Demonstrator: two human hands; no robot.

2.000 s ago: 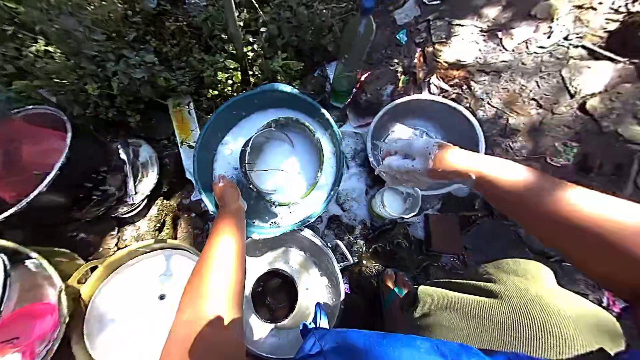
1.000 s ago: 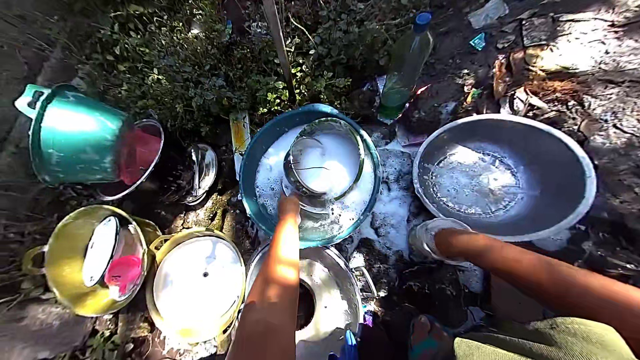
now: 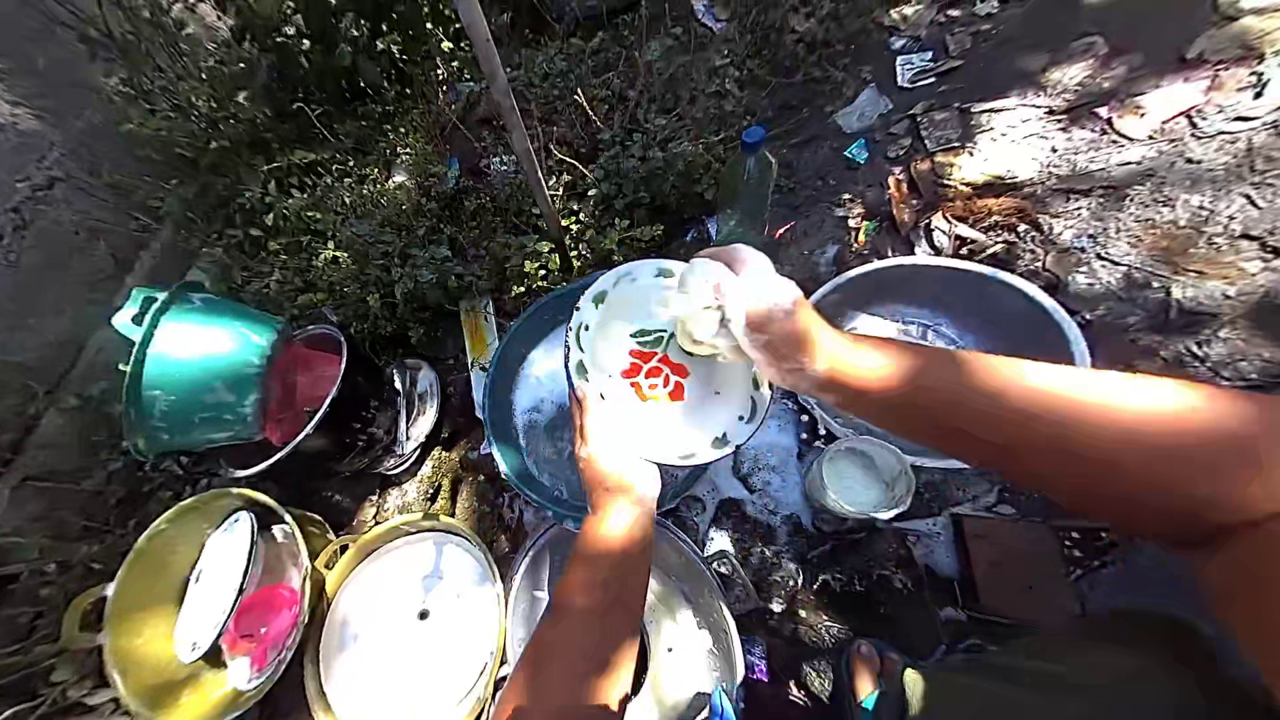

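A white enamel plate (image 3: 640, 420) with a red flower and green leaves is tilted above the teal basin (image 3: 505, 440) of soapy water. My left hand (image 3: 612, 455) grips its lower left edge, the thumb along the rim. On the plate's upper right lies my right hand (image 3: 755, 315), closed around a pale, sudsy cloth or sponge (image 3: 703, 312). Behind my right forearm is a grey basin (image 3: 1000, 290). A small tub (image 3: 862, 478) with whitish contents stands below that forearm.
Left are a green bucket (image 3: 200, 370) on its side, a yellow pot (image 3: 140, 620) holding dishes, and a lidded pot (image 3: 415, 620). A metal pot (image 3: 700, 610) sits under my left forearm. A plastic bottle (image 3: 747, 195) and a wooden stick (image 3: 510, 120) stand behind the basins.
The flowered plate is now raised in my left hand above the teal basin. My right hand has moved from beside the small tub up to the plate.
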